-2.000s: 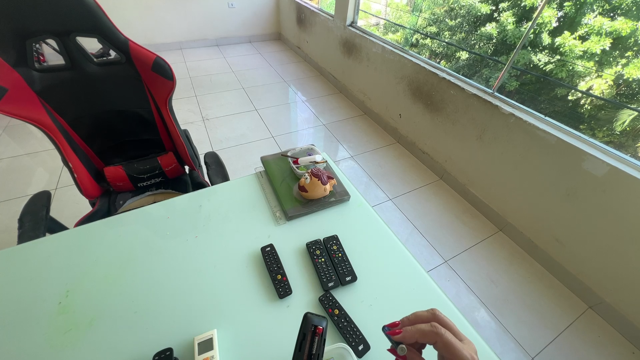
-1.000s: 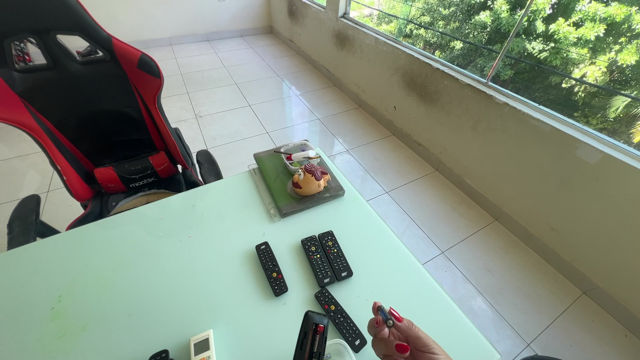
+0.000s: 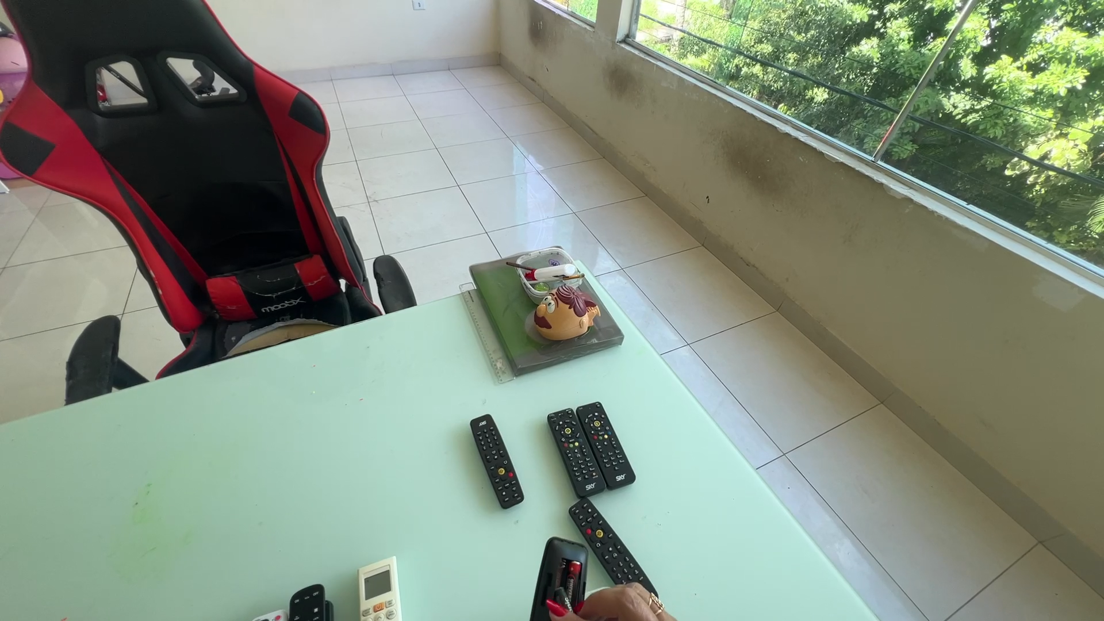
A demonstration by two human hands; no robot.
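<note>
At the bottom edge, my right hand [image 3: 614,602], with red nails and a ring, holds a small battery [image 3: 564,599] at the open battery compartment of a black remote control [image 3: 557,565]. A red battery [image 3: 572,576] lies inside that compartment. Just right of it, another black remote control [image 3: 611,543] lies slanted, its lower end by my hand. Two black remotes [image 3: 576,452] [image 3: 606,444] lie side by side above, and one more black remote [image 3: 497,461] lies to their left. My left hand is out of view.
A white air-conditioner remote [image 3: 379,590] and a dark remote [image 3: 309,604] lie at the bottom left. At the glass table's far corner, a green book [image 3: 509,319] bears a painted figurine [image 3: 565,314] and a plastic container [image 3: 549,269]. A gaming chair [image 3: 216,172] stands beyond the table [image 3: 285,448].
My right hand has moved left and down, bringing the battery from beside the remotes to the open battery compartment.
</note>
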